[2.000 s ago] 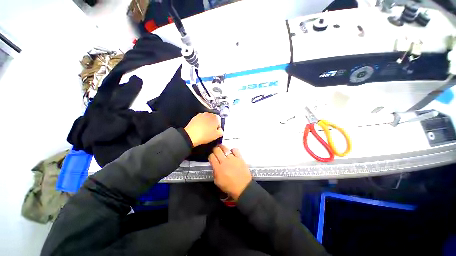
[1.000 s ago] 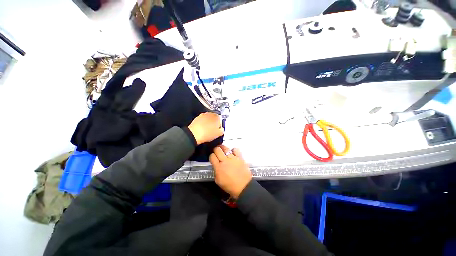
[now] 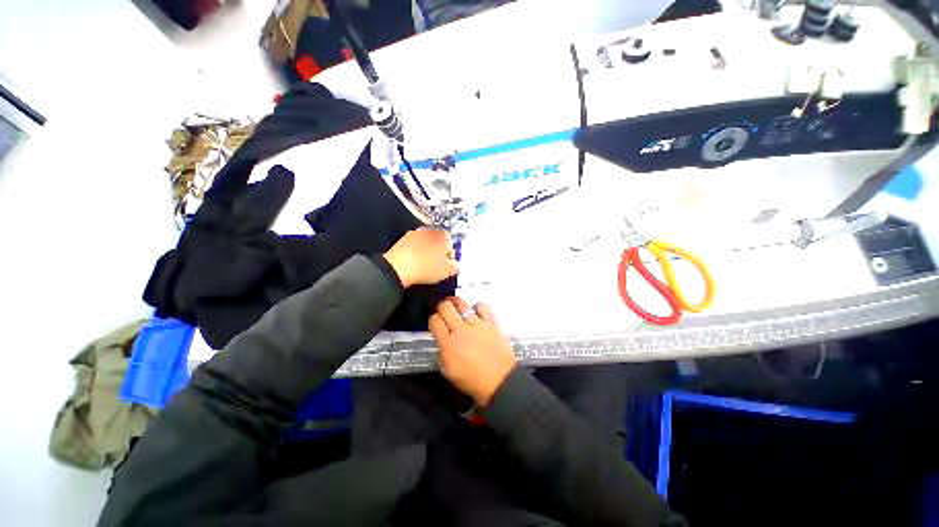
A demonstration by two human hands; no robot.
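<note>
The black garment piece (image 3: 360,221) lies heaped on the white table left of the needle, its right edge under my fingers. My left hand (image 3: 423,257) is on the cloth just in front of the presser foot area (image 3: 453,218), fingertips closed on the cloth edge. My right hand (image 3: 474,348) is nearer me, at the table's front edge, with its fingertips pinching the cloth edge. The needle and the fold between the fingers are too small to make out. The white sewing machine (image 3: 515,134) stands beyond my hands.
Scissors (image 3: 664,280) with red and yellow-orange handles lie right of my hands. A ruler strip (image 3: 618,348) runs along the front edge. A dark rod (image 3: 360,51) rises above the machine head. A blue crate (image 3: 157,360) and an olive garment (image 3: 98,401) are at the left.
The view has shifted slightly, so the machine and scissors sit a little further left. Both hands keep nearly the same places on the cloth.
</note>
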